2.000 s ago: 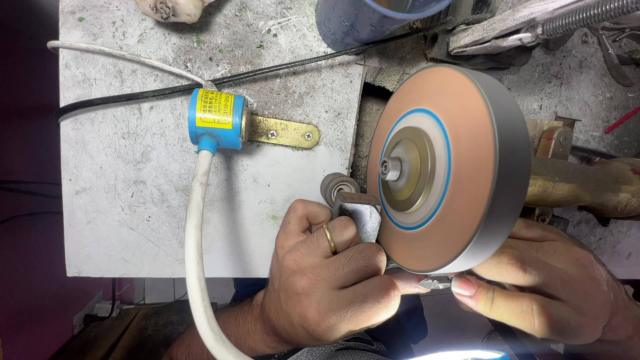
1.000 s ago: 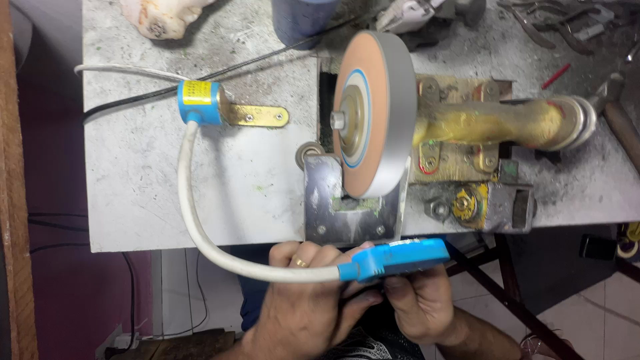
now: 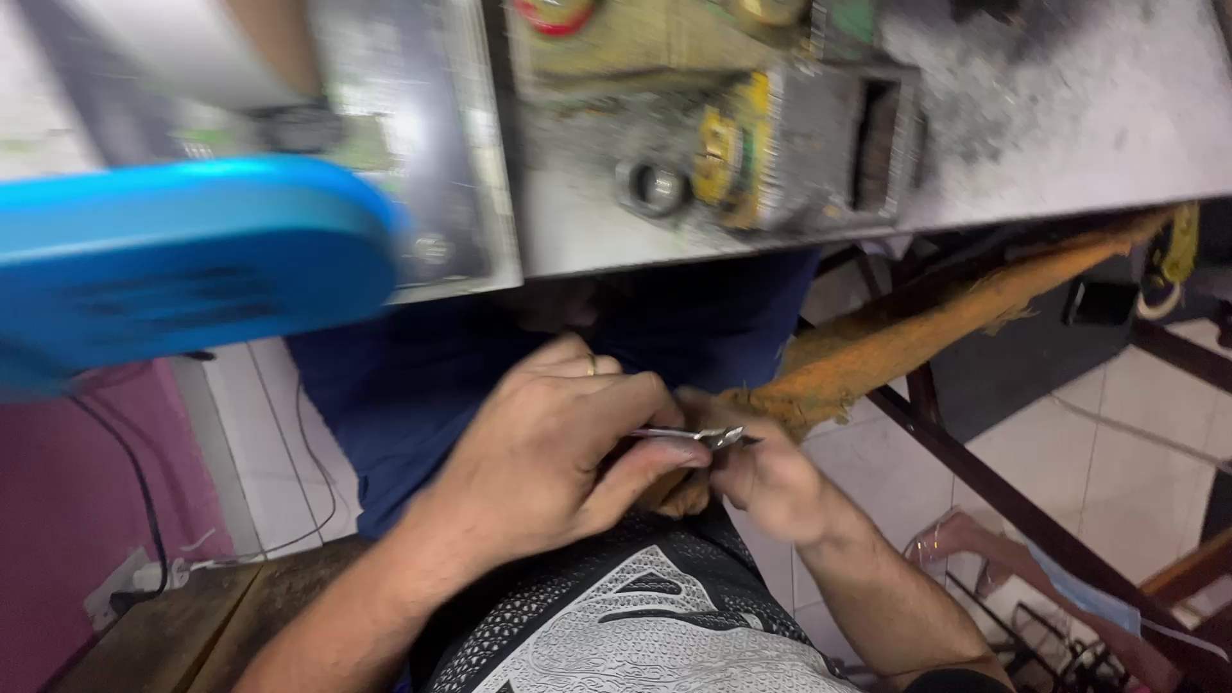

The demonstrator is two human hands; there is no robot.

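Low in front of my shirt, my left hand (image 3: 568, 443) pinches a small shiny metal piece (image 3: 717, 438) between thumb and fingers. My right hand (image 3: 775, 472) is at the piece's other end, blurred, with an orange-brown cloth (image 3: 895, 361) bunched beneath and beside it; the cloth stretches up to the right. Whether the right fingers close on the piece or on the cloth, I cannot tell. The blue head of a lamp (image 3: 192, 260) hangs at the left, above the edge of the metal plate (image 3: 462, 192). Part of the grinding wheel (image 3: 192, 48) shows blurred at the top left.
The workbench edge (image 3: 664, 262) runs above my hands. On the bench stand a grey and yellow metal block (image 3: 828, 144) and a hex nut (image 3: 654, 186). Dark metal bars (image 3: 1011, 505) cross below the bench at the right. Another person's foot (image 3: 948, 539) is at the lower right.
Both hands have left the grinding wheel's rim, where they were two seconds ago, and are now down by my shirt. The orange-brown cloth has come into view. The view has swung down and right.
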